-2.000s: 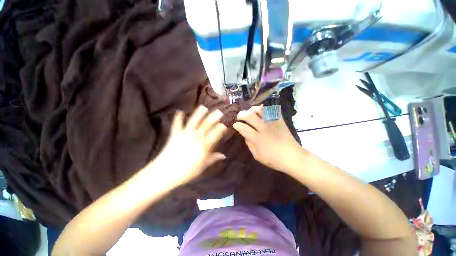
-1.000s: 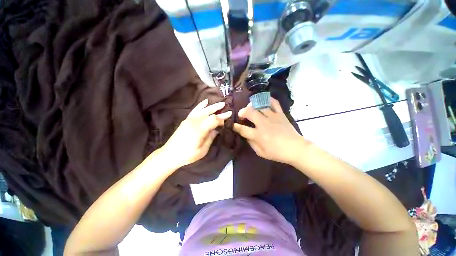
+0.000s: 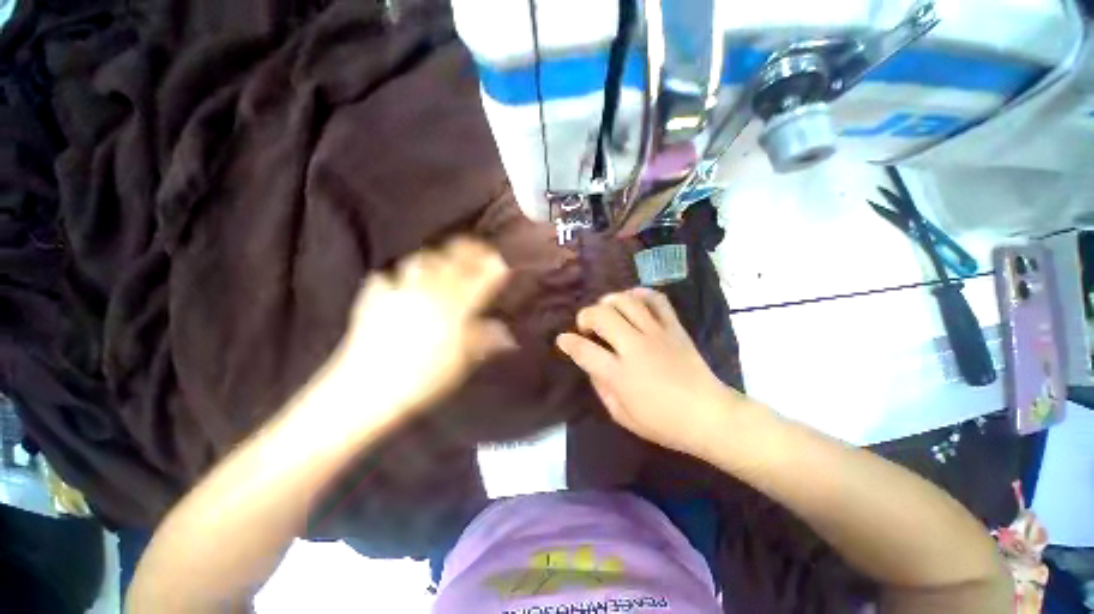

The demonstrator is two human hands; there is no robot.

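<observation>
The large dark brown gathered fabric [image 3: 300, 204] is heaped left of the needle and runs under the small shiny presser foot [image 3: 572, 228]. Fine ridges show just below the foot. My left hand [image 3: 438, 312] is motion-blurred and lies over the gathered fabric, left of and below the foot; its grip is unclear. My right hand [image 3: 636, 360] is below and right of the foot, thumb and fingertips closed on the seam edge [image 3: 573, 314]. The flatter brown piece [image 3: 624, 465] hangs below my right hand toward the lap. The grey ribbed block [image 3: 661, 264] sits just above that hand.
The white sewing machine arm [image 3: 960, 90] with a blue stripe spans the top right. On the white table [image 3: 804, 360] lie open teal and black snips [image 3: 954, 312] and a purple phone [image 3: 1032, 336]. Brown fabric also hangs below the table edge at right.
My left hand was at the seam beside my right hand a second ago and has moved left, away from it. The right hand remains at the seam, now slightly lower from the foot.
</observation>
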